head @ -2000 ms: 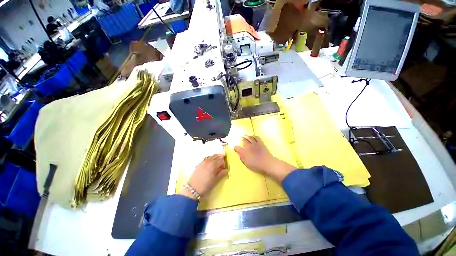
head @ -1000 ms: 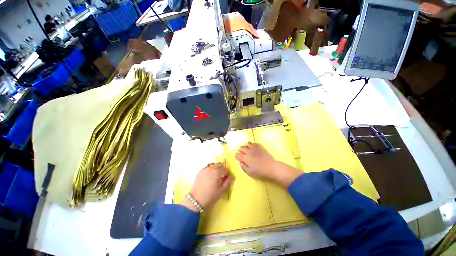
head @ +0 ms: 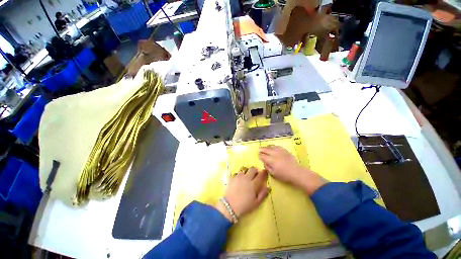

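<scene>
A bright yellow fabric panel (head: 308, 222) lies flat in front of the sewing machine head (head: 206, 115), its far edge near the metal clamp parts. Thin dark lines run along the panel. My left hand (head: 246, 189), with a bracelet at the wrist, rests on the panel with its fingers bent. My right hand (head: 283, 164) lies flat on the panel just beyond and to the right, its fingertips near those of my left hand. I cannot see anything held in either hand.
Folded beige panels with ruffled olive-yellow edges (head: 116, 141) lie at left, beside a dark plate (head: 146, 187). Brown pieces (head: 404, 187) with snips (head: 394, 152) on them lie at right. A control screen (head: 393, 45) and thread cones (head: 354, 53) stand behind. A distant person (head: 60, 21) is at upper left.
The yellow panel has shifted toward me, away from the machine head. My left hand has moved right, closer to my right hand. My right hand has moved slightly right.
</scene>
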